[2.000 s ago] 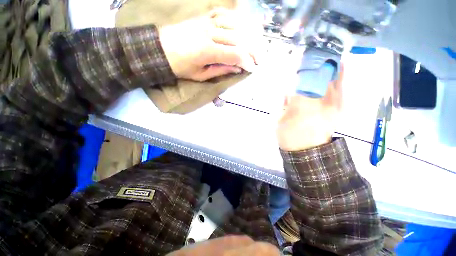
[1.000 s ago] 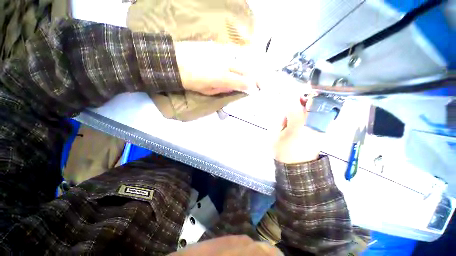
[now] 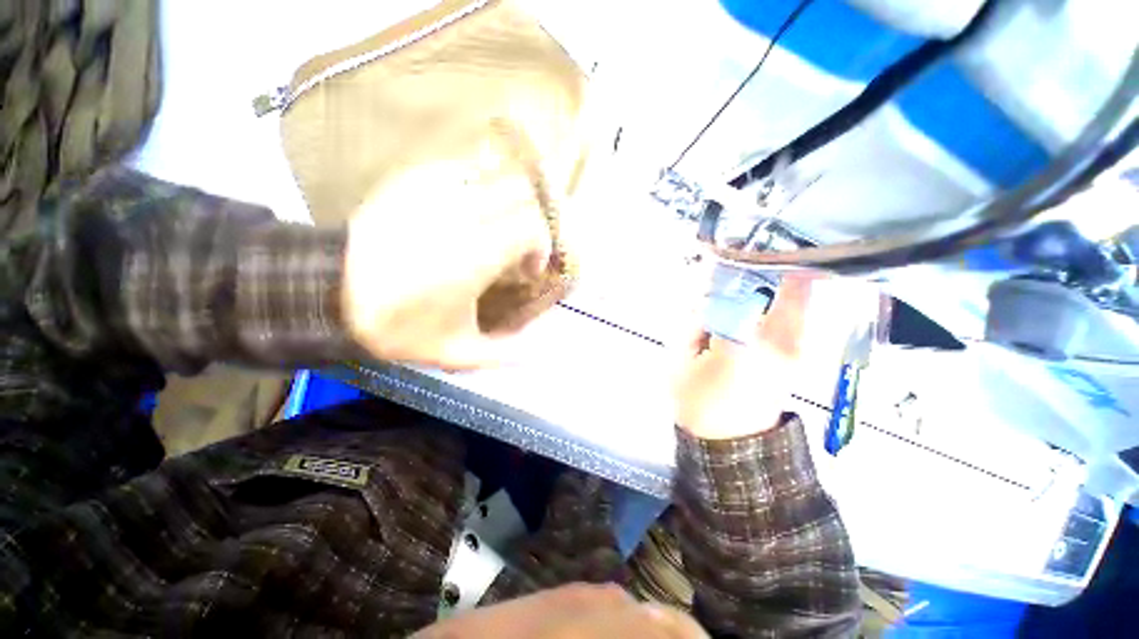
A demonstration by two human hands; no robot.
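Observation:
A tan pocket piece (image 3: 412, 131) lies flat on the white machine table, with a pale zipper (image 3: 387, 48) along its upper edge. My left hand (image 3: 437, 268) is curled over its lower part and grips a folded edge; glare washes out the fingertips. My right hand (image 3: 737, 375) is at the grey-blue part below the machine head, right of the cloth and apart from it. Its fingers are overexposed, so its hold cannot be told. The needle area (image 3: 681, 194) is blurred in glare.
The blue-striped machine head (image 3: 874, 112) fills the upper right. Blue-green snips (image 3: 844, 406), a small metal part (image 3: 908, 406) and a dark rectangle (image 3: 922, 325) lie right of my right hand. Brown cloth (image 3: 75, 112) is heaped far left. A measuring strip (image 3: 537, 437) edges the table. Bare skin shows at the bottom.
The view has shifted, showing more of the machine head. My left hand has moved left and curled, and the pocket piece's zipper edge has come into view. My right hand stays beside the grey-blue part.

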